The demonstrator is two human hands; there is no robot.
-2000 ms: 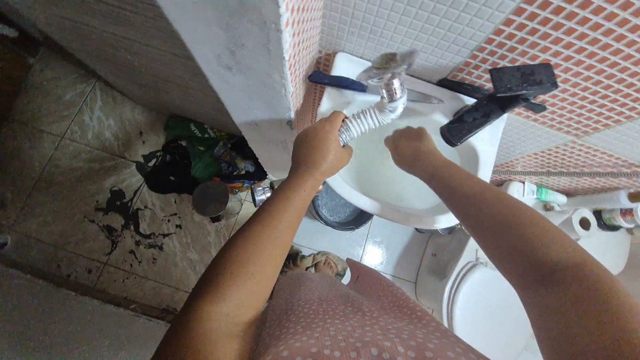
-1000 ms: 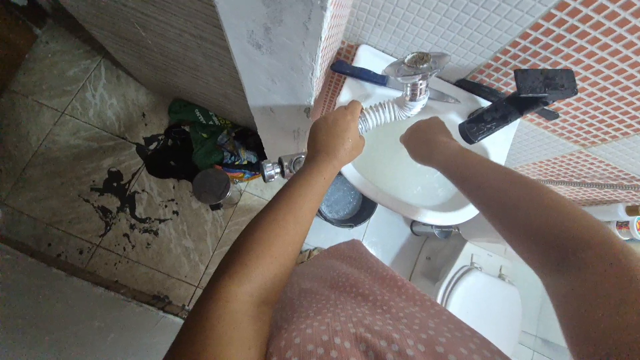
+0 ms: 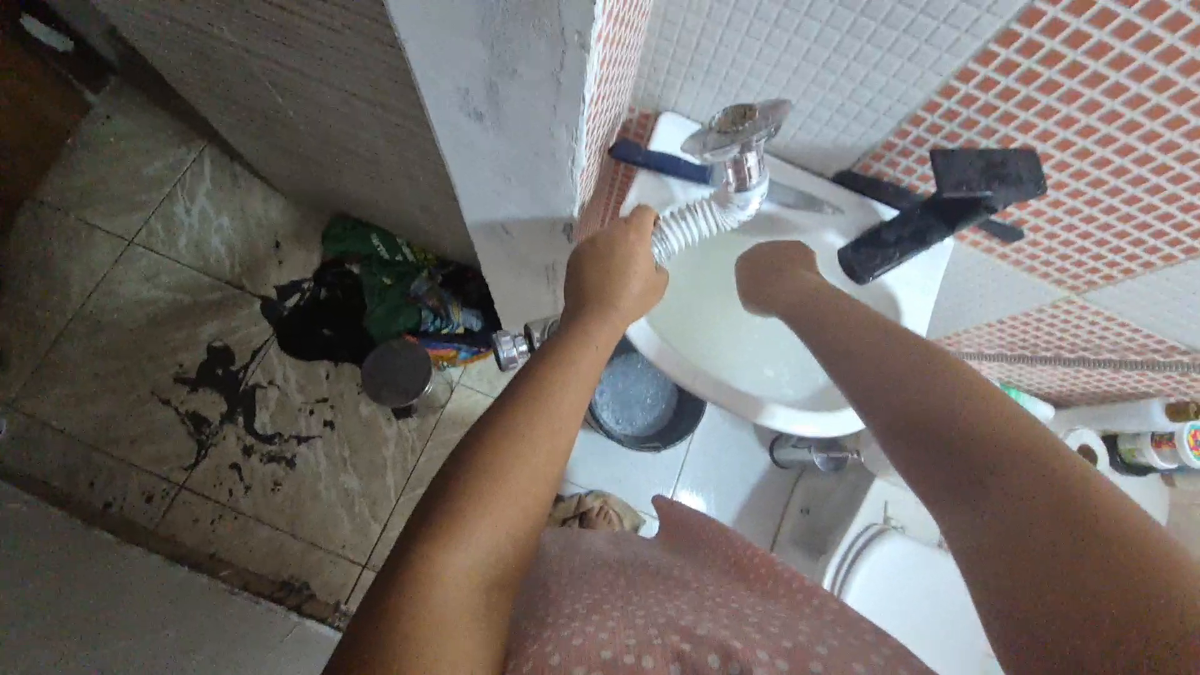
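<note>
My left hand (image 3: 614, 272) grips a flexible corrugated drain pipe (image 3: 698, 225) over the left side of a white washbasin (image 3: 797, 417). A wide metal flange (image 3: 736, 129) tops its chromed upper end, and a metal fitting (image 3: 511, 350) shows on the other side of my wrist. My right hand (image 3: 773, 274) is curled over the basin bowl, right of the pipe; its fingertips are hidden, so whether it holds anything is unclear. A blue-handled knife (image 3: 661, 161) lies on the basin's back rim behind the pipe. The black faucet (image 3: 923, 230) rises at the right.
A dark bucket (image 3: 689, 427) with greyish liquid stands below the basin. The toilet (image 3: 914, 600) is at lower right, near bottles and a paper roll (image 3: 1086, 448). At left, a green bag (image 3: 375, 248), a jar (image 3: 397, 373) and black spills (image 3: 234, 403) lie on floor tiles by a wall edge (image 3: 525, 234).
My left hand keeps its grip on the corrugated pipe, and my right hand stays curled over the basin. The view has shifted somewhat.
</note>
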